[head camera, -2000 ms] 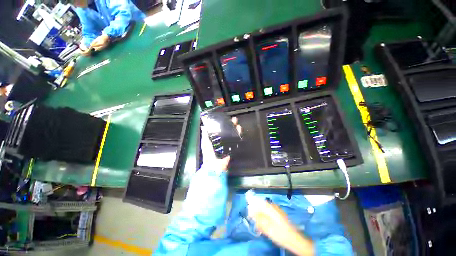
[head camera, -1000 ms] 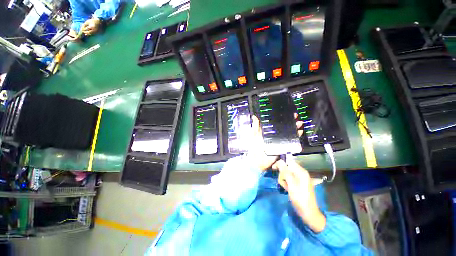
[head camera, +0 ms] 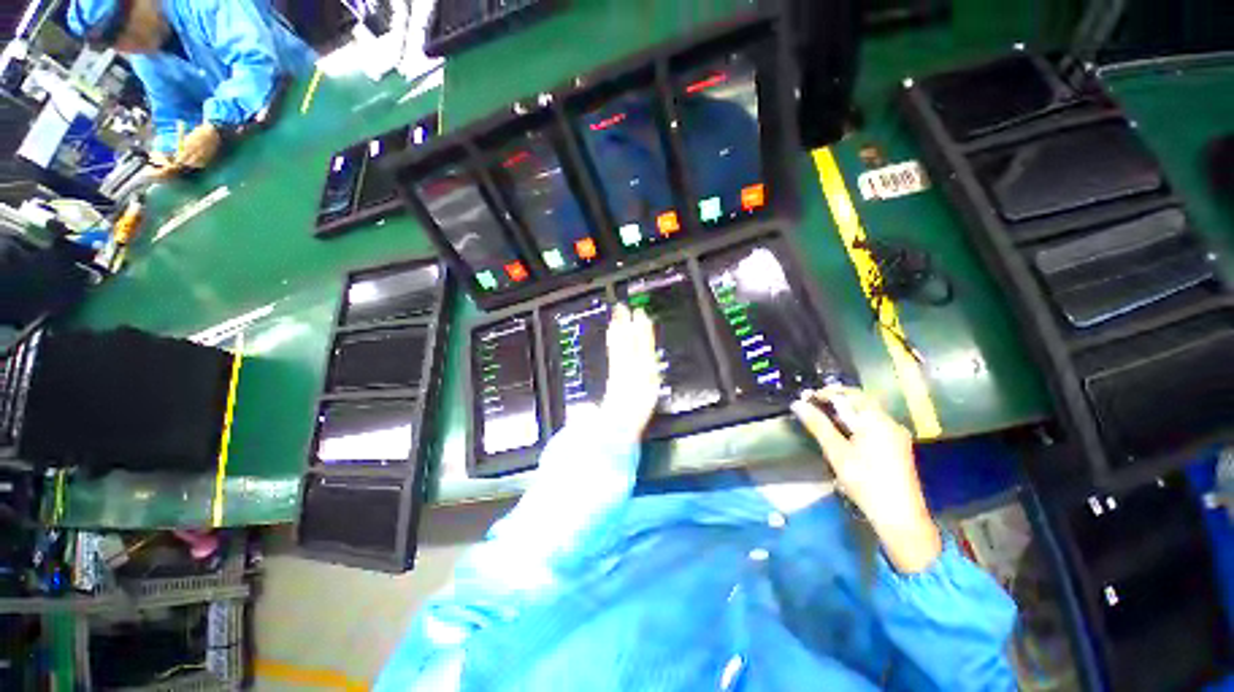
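Observation:
A black four-slot tray (head camera: 704, 427) lies flat before me with smartphones showing green text lists. The far-left phone (head camera: 509, 385) and the one beside it (head camera: 579, 354) lie in their slots. My left hand (head camera: 631, 372) is extended over the left side of the third phone (head camera: 683, 354), fingers on its glass, gripping nothing. My right hand (head camera: 873, 453) is at the lower edge of the rightmost phone (head camera: 769, 325), fingertips closed around a small plug, mostly hidden. Behind, a tilted tray (head camera: 541, 287) holds phones with red text and green and red buttons.
Trays of dark phones stand at left (head camera: 314, 460) and right (head camera: 1069, 345). A small tray (head camera: 325, 210) lies farther back. A coiled black cable (head camera: 913, 277) and barcode label (head camera: 890, 181) are by the yellow tape. A black stack (head camera: 129, 406) is far left. Another person (head camera: 223, 68) works at upper left.
My right hand has moved right, from the third phone's lower edge to the rightmost phone's. The third phone, lifted a second ago, now lies in its slot. The view has shifted.

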